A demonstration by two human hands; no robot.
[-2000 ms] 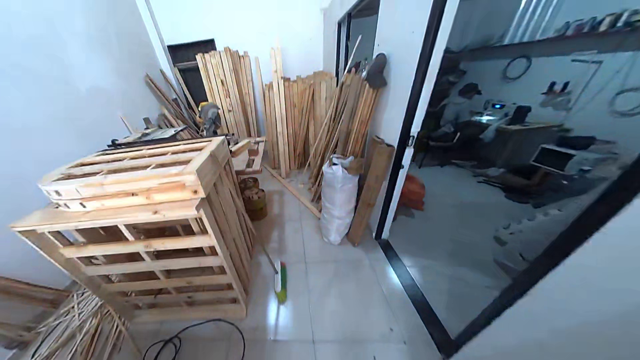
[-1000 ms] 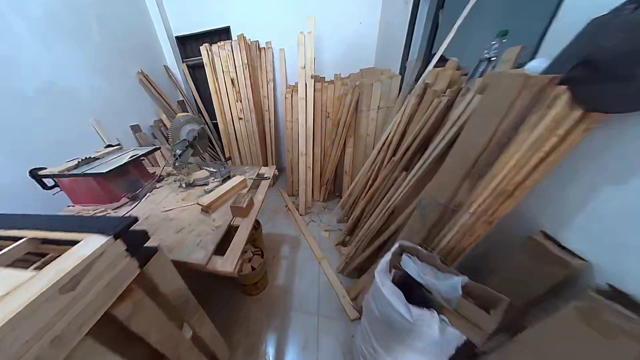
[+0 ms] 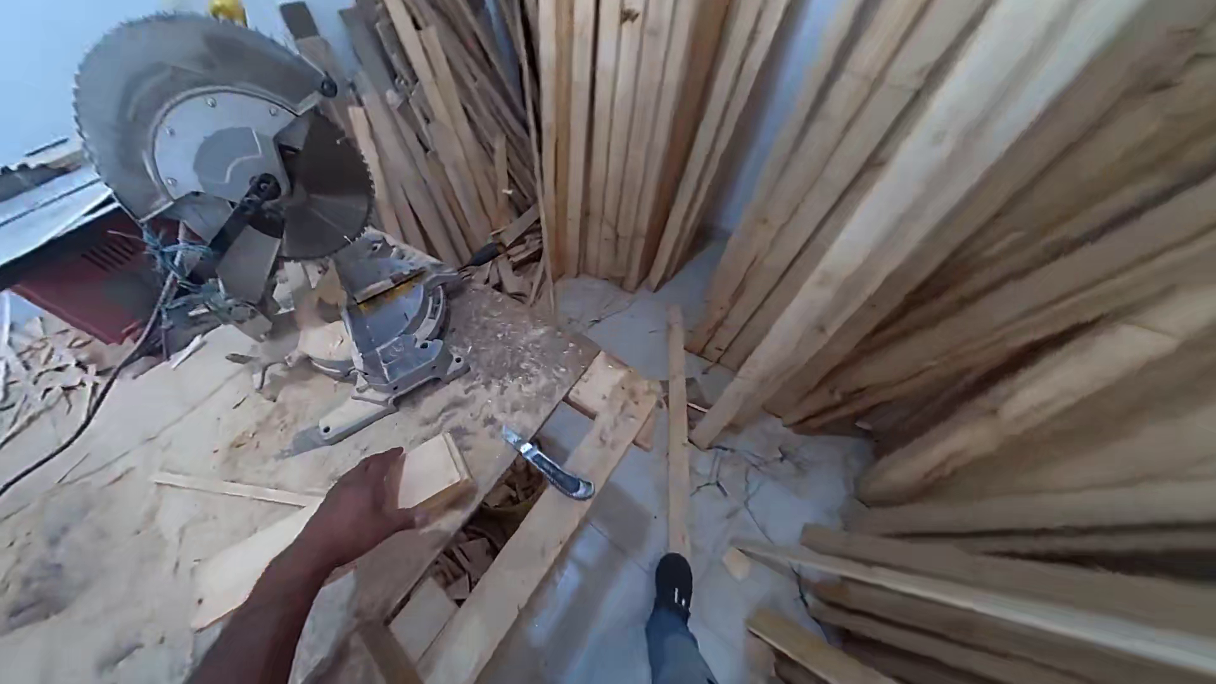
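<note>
My left hand (image 3: 366,508) reaches across a sawn timber board (image 3: 249,560) that lies on the dusty workbench, its fingers bent over the board near the squared end. Whether the fingers grip it firmly is hard to tell. To the right of that hand, a utility knife (image 3: 549,464) rests across the gap at the bench edge, its handle on the wooden rail (image 3: 541,541). Behind the hand stands a miter saw (image 3: 380,313) with a large toothed blade (image 3: 328,190) and metal guard. My right hand is out of view.
Long planks (image 3: 617,133) lean upright along the wall, and more timber (image 3: 950,218) slants in from the right. A narrow board (image 3: 677,427) lies on the tiled floor by my shoe (image 3: 674,581). A red machine (image 3: 85,275) and a black cable (image 3: 123,380) are at the left.
The view has moved up close to the workbench and saw, and my left hand has come into view over the board. Slatted wooden frames and the white sack seen earlier have left the view.
</note>
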